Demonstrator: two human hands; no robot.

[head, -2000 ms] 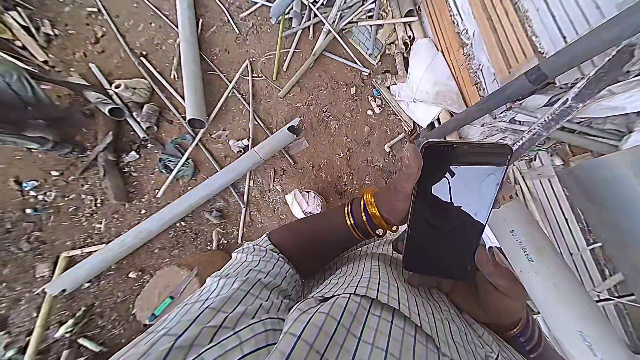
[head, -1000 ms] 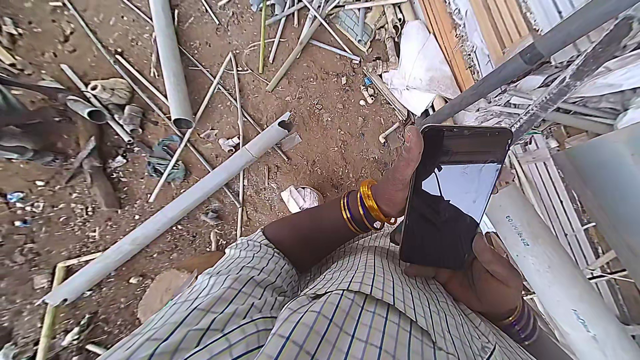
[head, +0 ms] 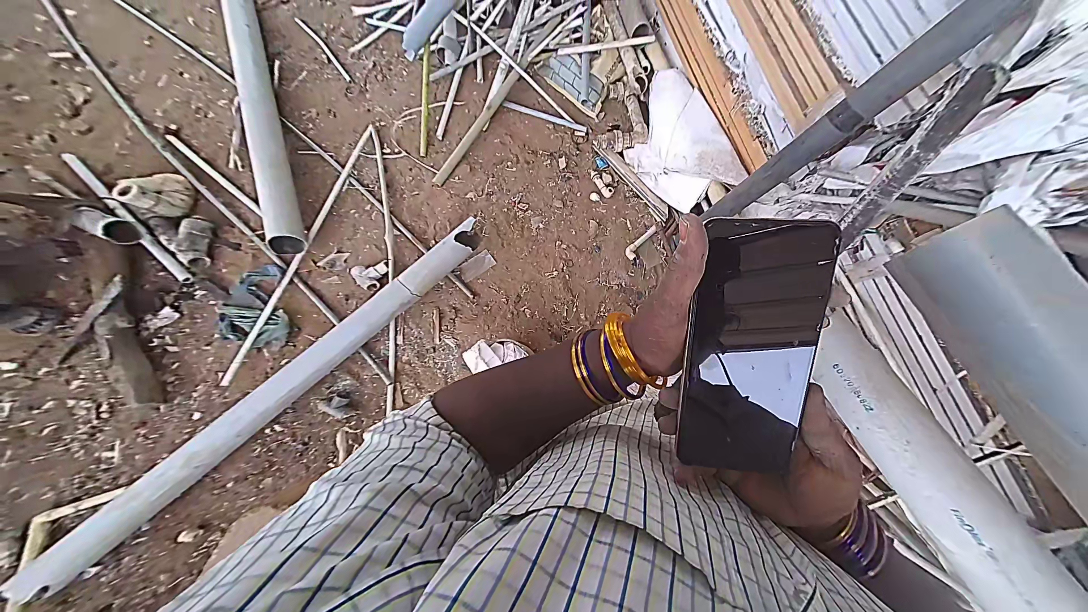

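Observation:
A smartphone [head: 756, 340] with a dark, reflective screen is held between my two hands, above my lap. My left hand [head: 676, 310] grips its left long edge, the thumb along the upper side and fingertips showing lower down; gold and purple bangles circle that wrist. At the lower right, my right hand [head: 799, 472] supports the phone's bottom corner, its thumb on the right edge, and wears purple bangles. The fingers behind the phone are hidden. Checked cloth of a garment [head: 586, 535] lies over my arm and lap.
A long grey plastic pipe [head: 255, 408] lies diagonally on the dirt ground, with another pipe [head: 263, 127] beyond it. Thin sticks and pipe offcuts [head: 501, 68] are piled at the top. A wide printed pipe [head: 926, 459] and a grey sheet [head: 1003, 340] stand close on the right.
Both hands keep hold of the phone throughout. The reflection on its screen has shifted, and the view has moved slightly.

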